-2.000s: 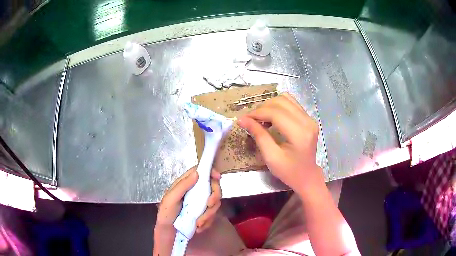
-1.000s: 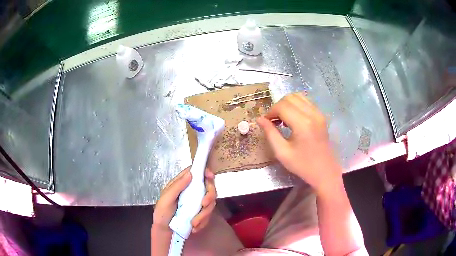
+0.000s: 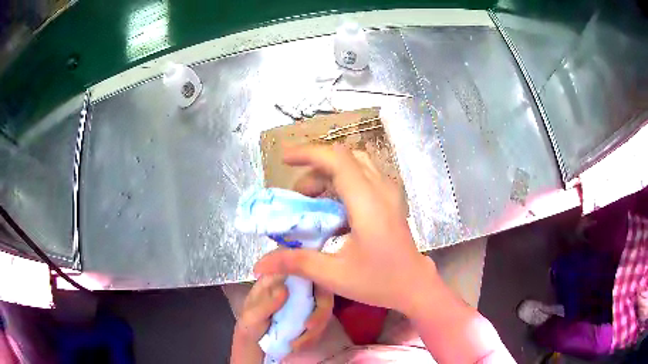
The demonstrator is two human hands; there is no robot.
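Observation:
My left hand (image 3: 316, 320) is closed around the pale-blue shaft of the foot-shaped plastic part (image 3: 288, 213), low at the front. The toe-like end points left, with a purple-blue patch near where it meets the shaft. My right hand (image 3: 373, 238) is at the heel, its thumb across the ankle area and its fingers spread above the foot end. Whether it grips the part is unclear, and no stick shows in it. The brown cardboard mat (image 3: 281, 146) lies behind, partly covered by my right hand. The small white cup does not show clearly.
Thin pale sticks (image 3: 353, 129) lie at the cardboard's far edge. Crumpled white tissue (image 3: 305, 106) and a thin rod (image 3: 373, 92) lie beyond it. Two white bottles (image 3: 182, 85) (image 3: 352, 48) stand farther back. Metal dividers flank the bench. A person's checkered sleeve (image 3: 630, 270) is at right.
My right hand has moved left from over the cardboard to the foot end. The part has turned and tilted, its foot end now lower and nearer. My left hand still holds the shaft.

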